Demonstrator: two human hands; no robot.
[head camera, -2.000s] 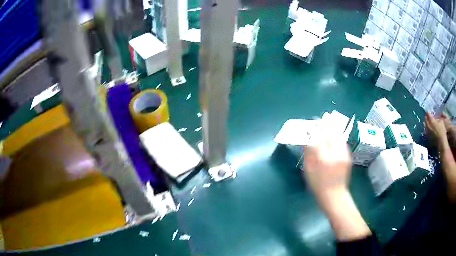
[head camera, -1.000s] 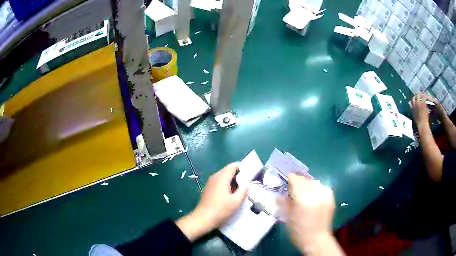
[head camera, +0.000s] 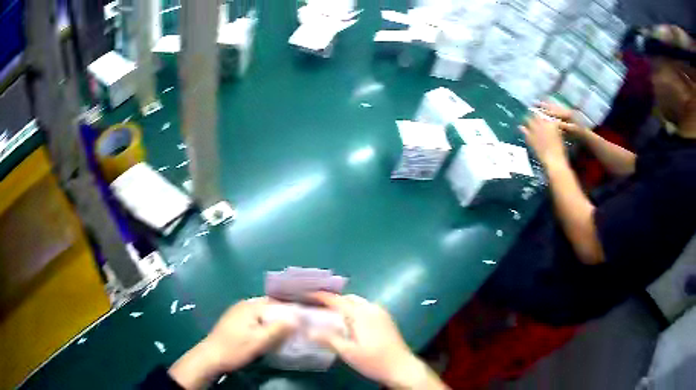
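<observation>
A small white folding carton (head camera: 305, 356) is between my hands at the bottom centre, blurred. A greyish-white flap (head camera: 305, 282) stands up at its far side. My left hand (head camera: 243, 339) holds the carton's left side, with the thumb over its top. My right hand (head camera: 368, 335) holds the right side, with fingers by the flap. The carton's inside is hidden by my hands and blur.
Several closed cartons (head camera: 422, 146) stand right of centre. Open cartons (head camera: 317, 36) are at the back, near a carton wall. A person (head camera: 637, 206) works at the right. A yellow tape roll (head camera: 120, 148), a white pad (head camera: 151, 196) and metal legs (head camera: 200, 114) are left.
The view has turned right. The carton between my hands was open with flaps spread; now my hands are closer together over it and one flap stands at the far side.
</observation>
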